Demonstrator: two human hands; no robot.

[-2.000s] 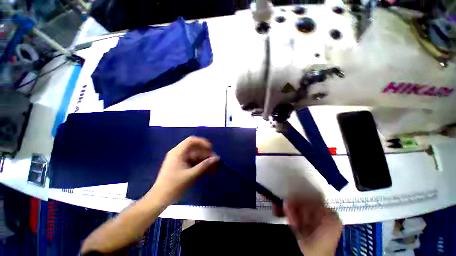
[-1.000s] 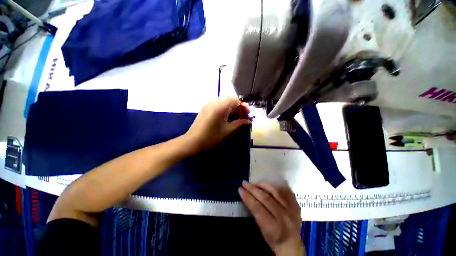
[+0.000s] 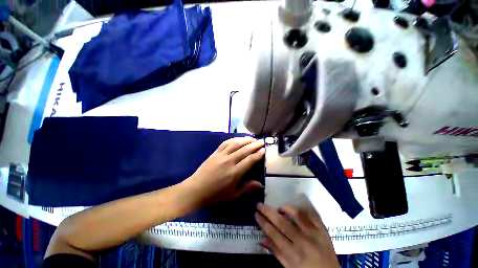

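Observation:
A navy rectangular piece [image 3: 173, 152] lies flat on the white table, its right edge running up to the needle area [image 3: 271, 140] of the white sewing machine [image 3: 335, 78]. It overlaps another navy rectangular piece [image 3: 78, 162] on the left. My left hand [image 3: 228, 170] lies flat on the cloth, its fingertips close to the presser foot. My right hand [image 3: 296, 230] is at the cloth's lower right corner, fingertips on the edge. The needle is too small to make out.
A pile of navy cut pieces [image 3: 136, 52] lies at the back left. Narrow navy strips [image 3: 335, 180] and a black phone [image 3: 385, 183] lie right of the needle. Small green items [image 3: 432, 163] lie beyond the phone. A printed ruler scale [image 3: 388, 226] runs along the near edge, with blue crates [image 3: 445, 256] below.
Both hands were apart holding a dark edge between them; my left hand has moved to the presser foot, then flattened on the cloth. My right hand has come to the cloth's lower corner.

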